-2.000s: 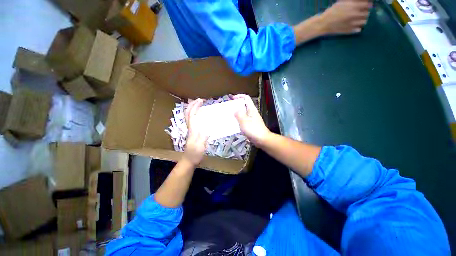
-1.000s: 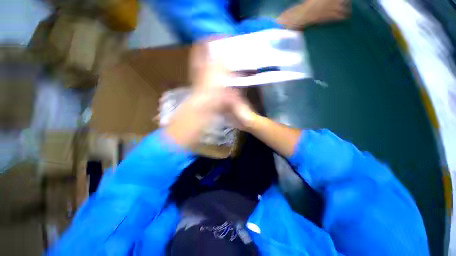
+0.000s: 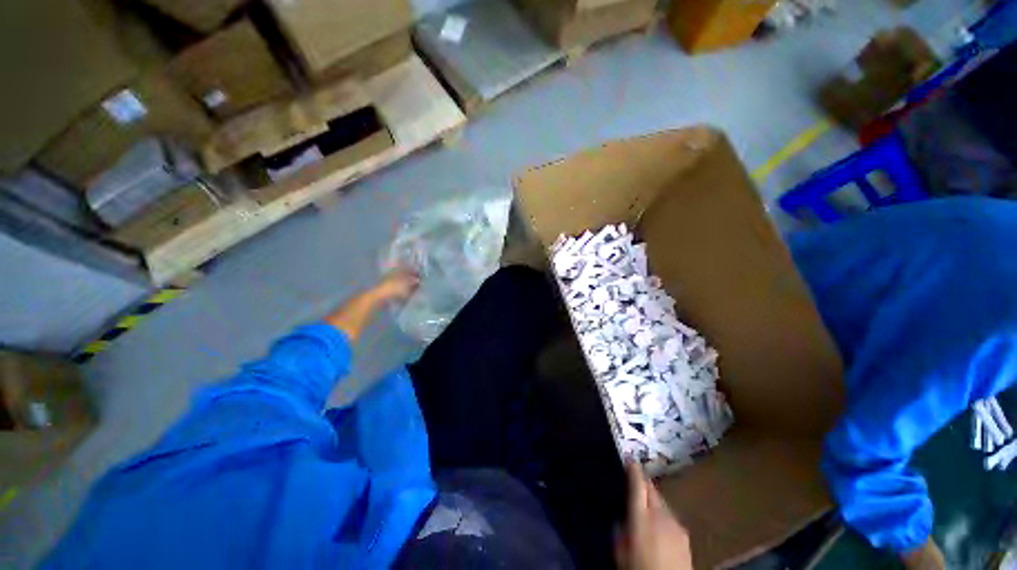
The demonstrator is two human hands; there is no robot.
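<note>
The waste carton (image 3: pixel 769 334), an open brown box, stands to the right of my legs. A heap of white punched-out waste (image 3: pixel 636 345) lies in it. My right hand (image 3: pixel 656 534) is at the carton's near rim, cut off by the lower picture edge, with its fingers on the rim. A clear, crinkled plastic bag (image 3: pixel 452 262) lies on the floor to my left. My left hand (image 3: pixel 399 286) is at the bag's near left edge, small and blurred; whether its fingers grip the plastic is unclear. No insert shows in either hand.
Brown cartons (image 3: pixel 335 33) stand on a wooden pallet (image 3: pixel 413 134) at the upper left. A coworker's blue sleeve (image 3: pixel 926 323) is beside the carton at right. White strips (image 3: pixel 987 429) lie on the dark green bench (image 3: pixel 948 479). A blue plastic frame (image 3: pixel 853 184) stands beyond the carton.
The view has turned left, towards the floor and pallet. The white insert is out of my hands. My hands have parted, left to the plastic bag, right to the carton's rim.
</note>
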